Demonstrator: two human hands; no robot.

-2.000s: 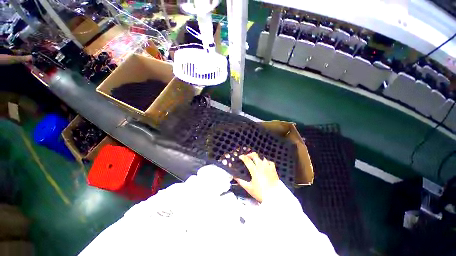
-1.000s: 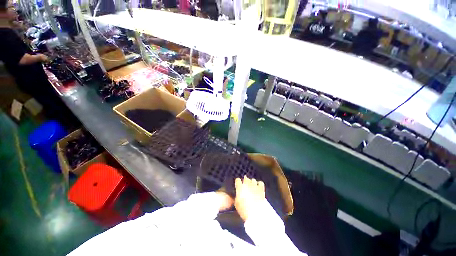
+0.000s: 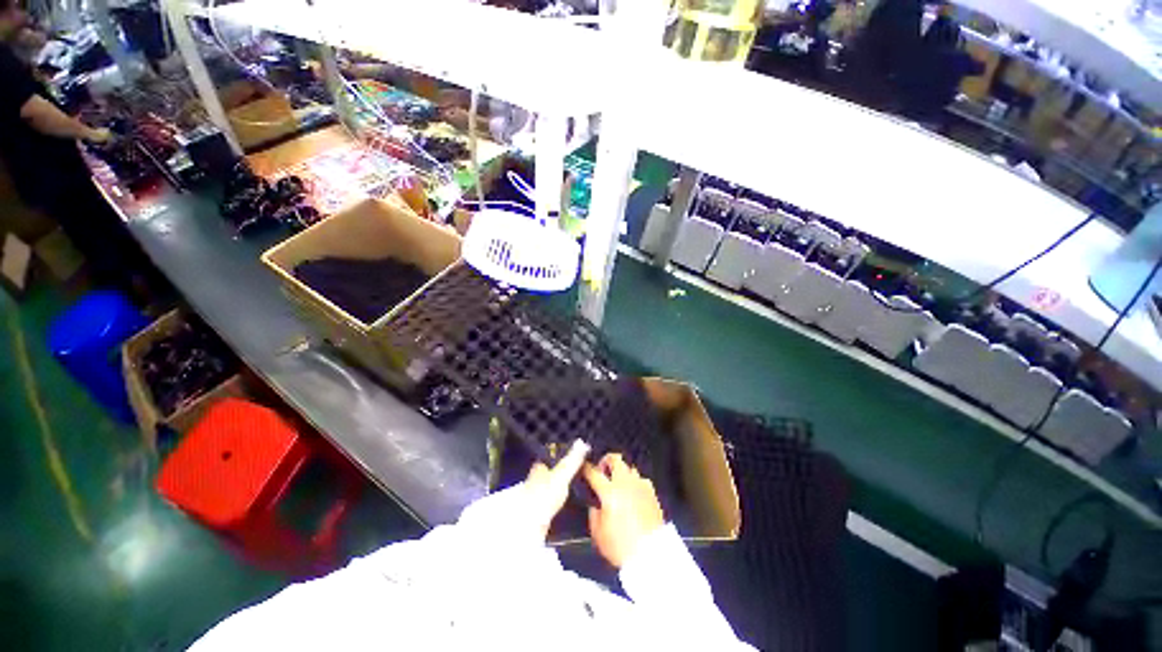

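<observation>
A black perforated sheet (image 3: pixel 497 338) lies from beside the left carton to over the open brown carton (image 3: pixel 716 471) in front of me. My left hand (image 3: pixel 556 487) and my right hand (image 3: pixel 624 510) are close together at the sheet's near edge, over the carton's near side. The fingers of both hands meet the sheet edge and appear to grip it; the fingertips are small and partly blurred. The carton is dark inside.
Left carton (image 3: pixel 370 210) holds dark parts. A white fan (image 3: pixel 520 252) is on the post (image 3: pixel 609 204). Stacked perforated sheets (image 3: pixel 784 535) lie right of the near carton. A red stool (image 3: pixel 229 461), blue bin (image 3: pixel 100 341) and a person's arm (image 3: pixel 64 124) are at left.
My left hand has come out from beside the sheet and is now next to my right hand. The sheet has been drawn back, uncovering the carton's right part. The view has tilted up.
</observation>
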